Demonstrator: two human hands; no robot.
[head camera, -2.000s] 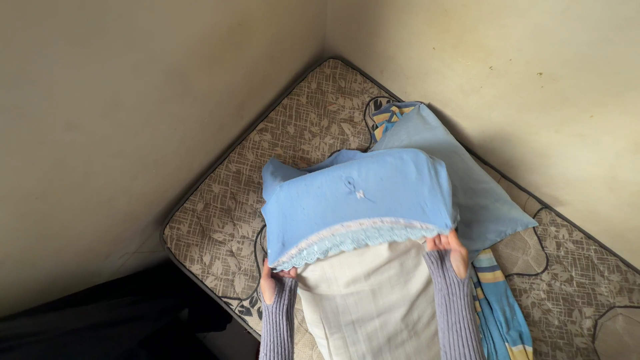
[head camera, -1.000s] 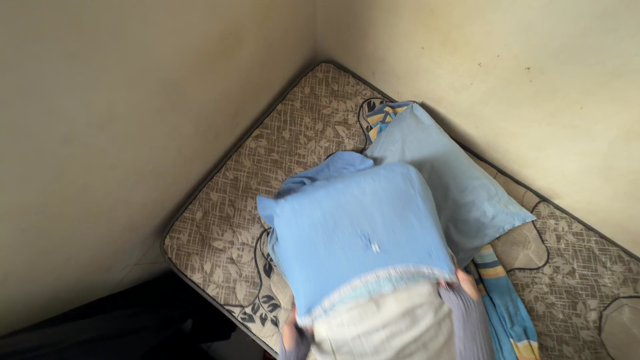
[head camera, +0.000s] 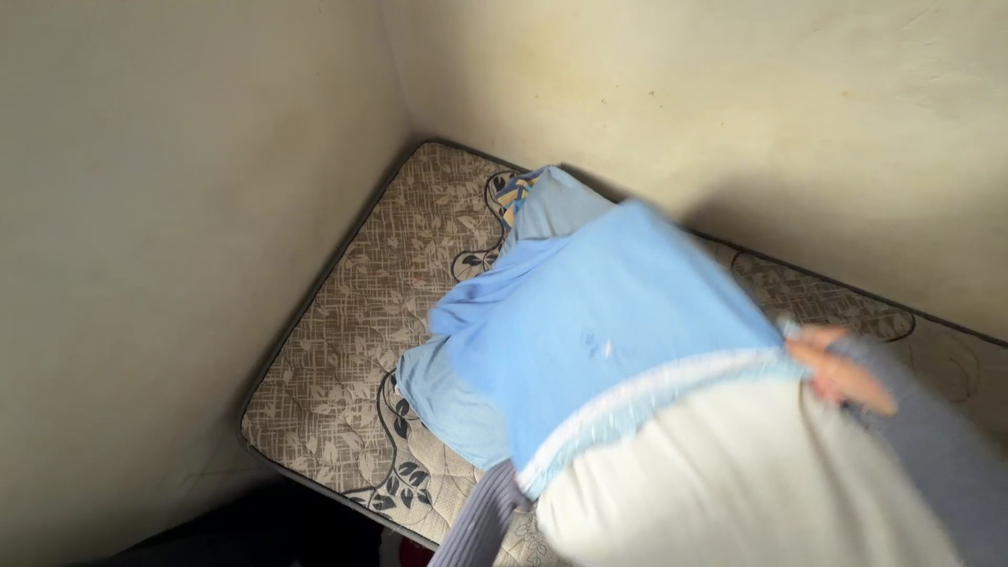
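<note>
A blue pillowcase (head camera: 622, 299) with a lace-like trim (head camera: 654, 394) covers the upper part of a cream-white pillow (head camera: 709, 472). At the right end of the trim, my right hand (head camera: 843, 374) grips the pillowcase's edge, blurred by motion. My left hand is hidden at the trim's lower left corner; only its grey ribbed sleeve (head camera: 488, 512) shows there, so its hold cannot be seen. Beneath and behind the blue case lies a paler blue pillow (head camera: 563, 205), with light blue cloth (head camera: 457, 402) also showing at its left.
A brown and beige patterned mattress (head camera: 354, 315) fills the corner between two cream walls (head camera: 787, 102). Striped yellow and blue cloth (head camera: 516, 197) pokes out behind the pale pillow. Dark cloth or shadow (head camera: 260, 528) lies below the mattress's left edge.
The blue pillowcase and cream pillow have moved and tilted, with their right side raised, and now cover much of the paler pillow. My right hand has moved right and up with the edge.
</note>
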